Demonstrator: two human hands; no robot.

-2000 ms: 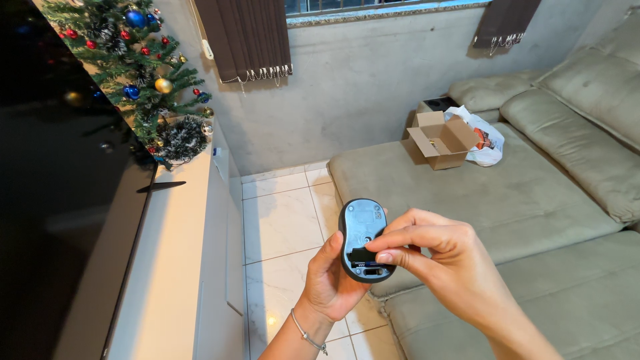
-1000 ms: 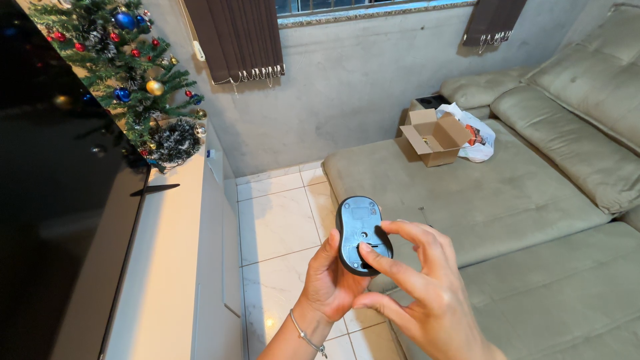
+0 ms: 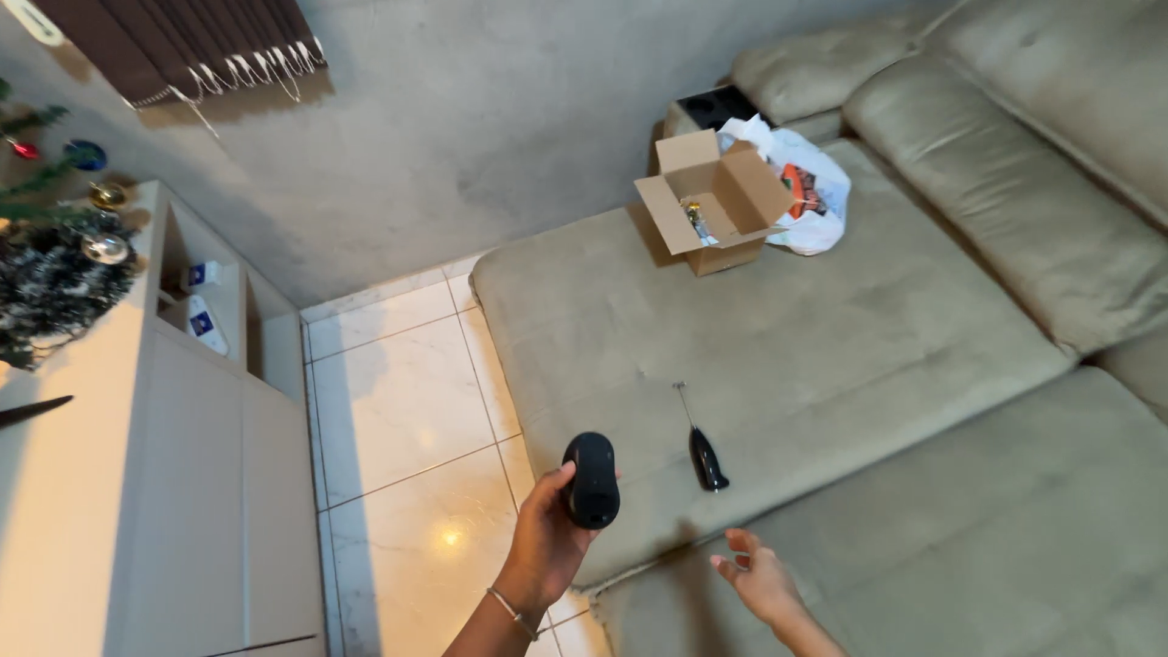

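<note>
My left hand (image 3: 550, 534), with a bracelet at its wrist, holds a black computer mouse (image 3: 592, 481) above the edge of the sofa. The mouse's dark side faces me and its underside is hidden. To the right, my right hand (image 3: 759, 577) is held over the sofa with its fingers apart and nothing in them. Between and beyond the hands, a black handheld milk frother (image 3: 705, 459) with a thin metal whisk lies on the sofa seat.
An open cardboard box (image 3: 721, 196) stands on the grey-green sofa (image 3: 584, 301), beside a white plastic bag (image 3: 826, 219). At the left are a light cabinet (image 3: 196, 474) and a decorated Christmas tree (image 3: 55, 265). White floor tiles (image 3: 411, 392) lie between cabinet and sofa.
The mouse has been turned over, from its pale underside to its dark side. My right hand has come away from it. The view has shifted toward the sofa, and the frother now shows.
</note>
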